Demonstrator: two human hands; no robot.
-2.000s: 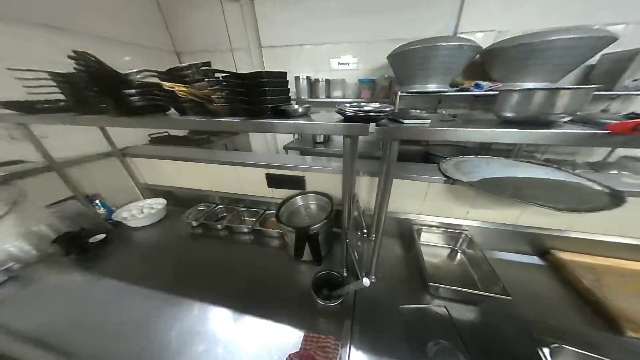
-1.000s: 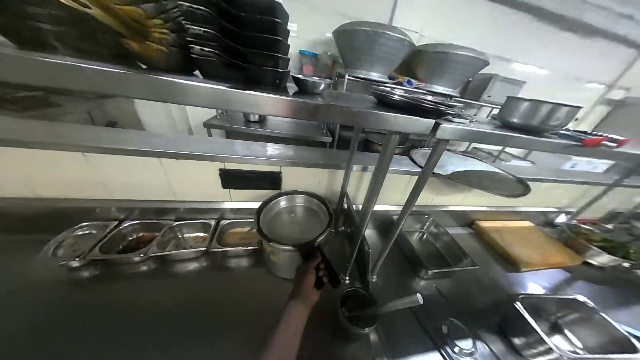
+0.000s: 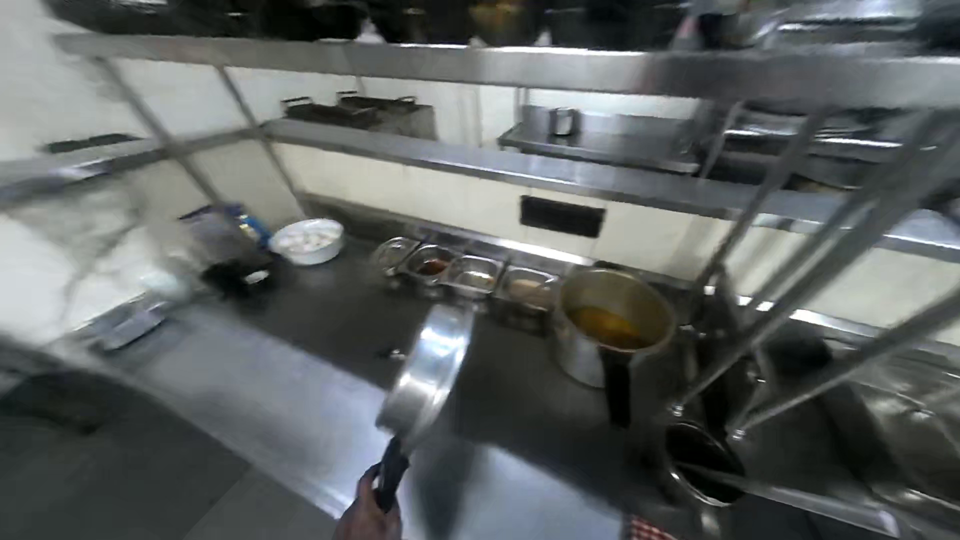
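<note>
My left hand (image 3: 371,519) grips the black handle of a shiny round metal lid (image 3: 429,375), which is tilted on edge above the steel counter. To its right stands a pressure cooker (image 3: 585,356), uncovered, with orange-yellow liquid inside and its black handle towards me. Behind the lid, several small steel containers (image 3: 527,289) with food in them stand in a row along the wall. A steel pot with dark contents (image 3: 701,461) sits to the right of the cooker, with a long metal utensil handle across its rim. My right hand is out of view.
A white bowl of pale round pieces (image 3: 307,244) stands at the back left, by a blue packet (image 3: 251,225). Metal shelves (image 3: 480,64) run above the counter, with slanting steel posts (image 3: 817,277) at the right. A red checked cloth (image 3: 646,529) lies at the front edge.
The cooker's lid has come off, showing the liquid. My hand was at the cooker's handle one second ago and is now to its left with the lid. The view has swung left and closer.
</note>
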